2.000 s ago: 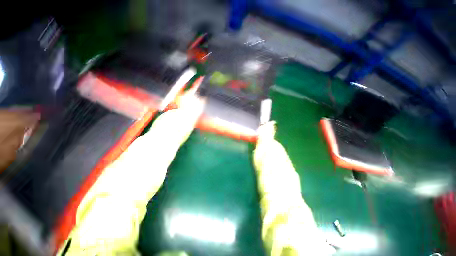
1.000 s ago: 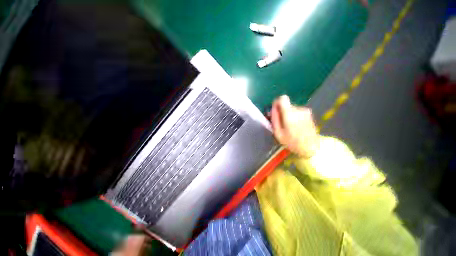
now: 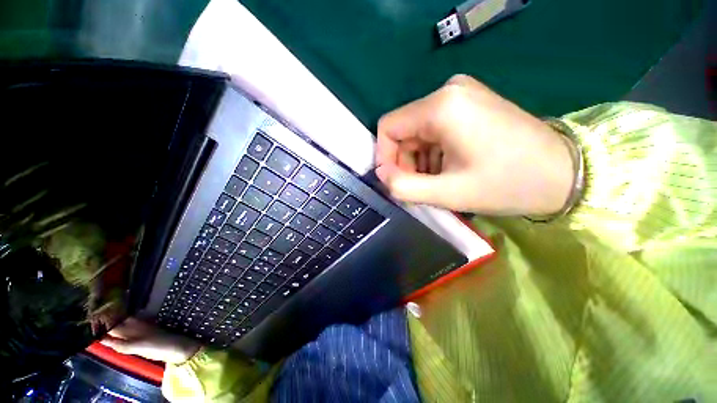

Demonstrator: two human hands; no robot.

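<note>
An open laptop [image 3: 338, 291] lies tilted in view, with its dark screen [image 3: 71, 173] at the left and black keys [image 3: 259, 228] in the middle. My right hand [image 3: 479, 149] is at its right side edge, thumb and forefinger pinched on a tiny dark piece [image 3: 369, 179], mostly hidden by the fingertips. My left hand [image 3: 149, 342] is at the opposite side edge, low on the left; its fingertips are dim and I cannot tell if they hold anything. A USB flash drive [image 3: 486, 16] with a metal plug and pale label lies loose on the green bench.
A white liner sheet [image 3: 267, 71] sticks out beyond the laptop's right edge. A red pad [image 3: 448, 274] shows under the palm-rest corner. Part of another device [image 3: 94, 386] shows at the bottom left. Green bench [image 3: 346, 39] lies beyond the laptop; dark floor shows at the upper right.
The view has moved closer to the laptop. My right hand has moved along the side edge, away from the front corner. My left hand shows more clearly at the opposite edge.
</note>
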